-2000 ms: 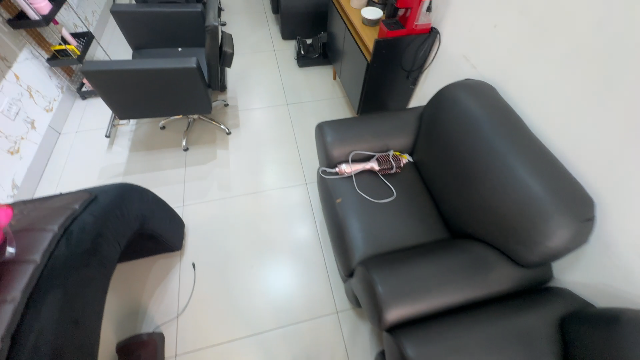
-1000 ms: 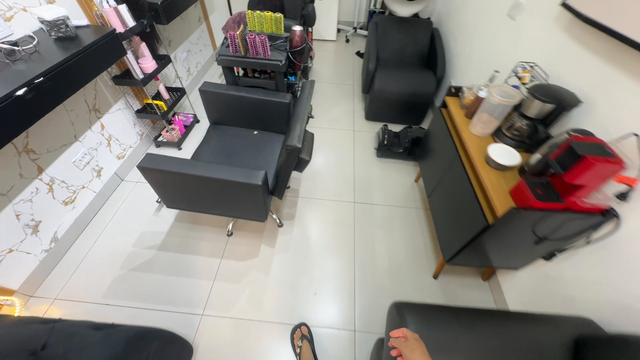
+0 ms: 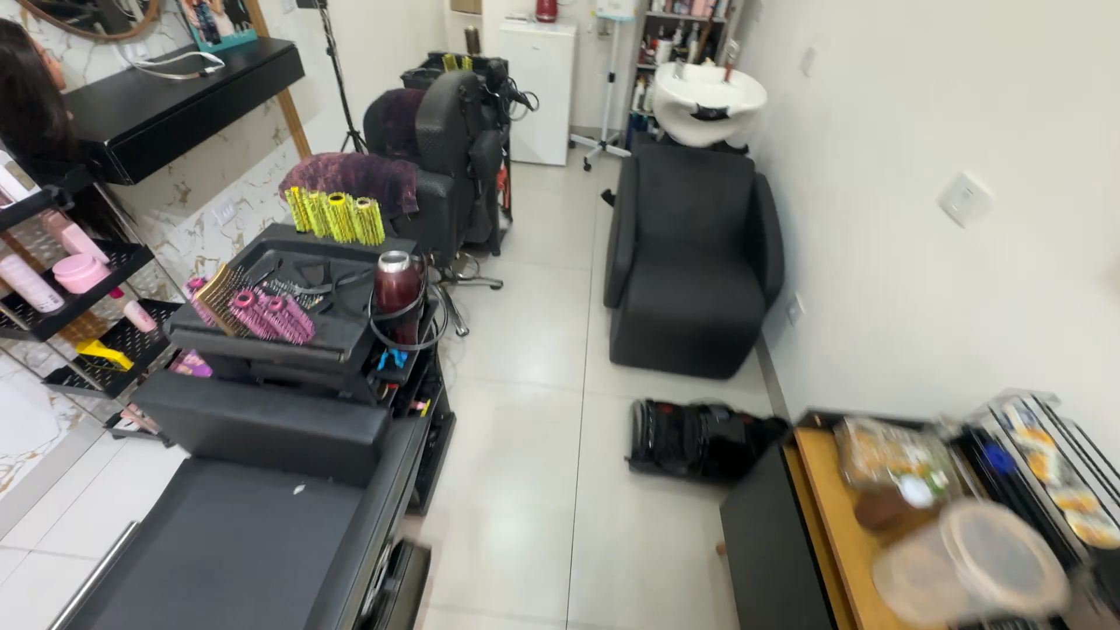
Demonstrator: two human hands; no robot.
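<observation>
Neither of my hands shows in the view now, so what they hold cannot be seen. At the left, a black salon trolley (image 3: 262, 350) carries yellow hair rollers (image 3: 337, 217), pink rollers (image 3: 271, 315), clips and a dark red hair dryer (image 3: 398, 284) in a ring holder at its right side. In front of it stands a black salon chair (image 3: 254, 542) with a small white scrap on its seat. A black shampoo chair (image 3: 691, 262) with a white wash basin (image 3: 709, 101) is against the right wall.
A black bag-like object (image 3: 700, 437) lies on the floor beside a wooden-topped cabinet (image 3: 822, 525), which holds a lidded plastic container (image 3: 971, 560). Floor tiles run between trolley and shampoo chair. Further back are a white mini fridge (image 3: 538, 92) and a wheeled stand (image 3: 608, 96). A person's dark hair (image 3: 35, 105) shows at left.
The view has moved forward through the salon, past the armchair with the hot-air brush. A hand and a sandalled foot, visible at the bottom one second ago, have left the view.
</observation>
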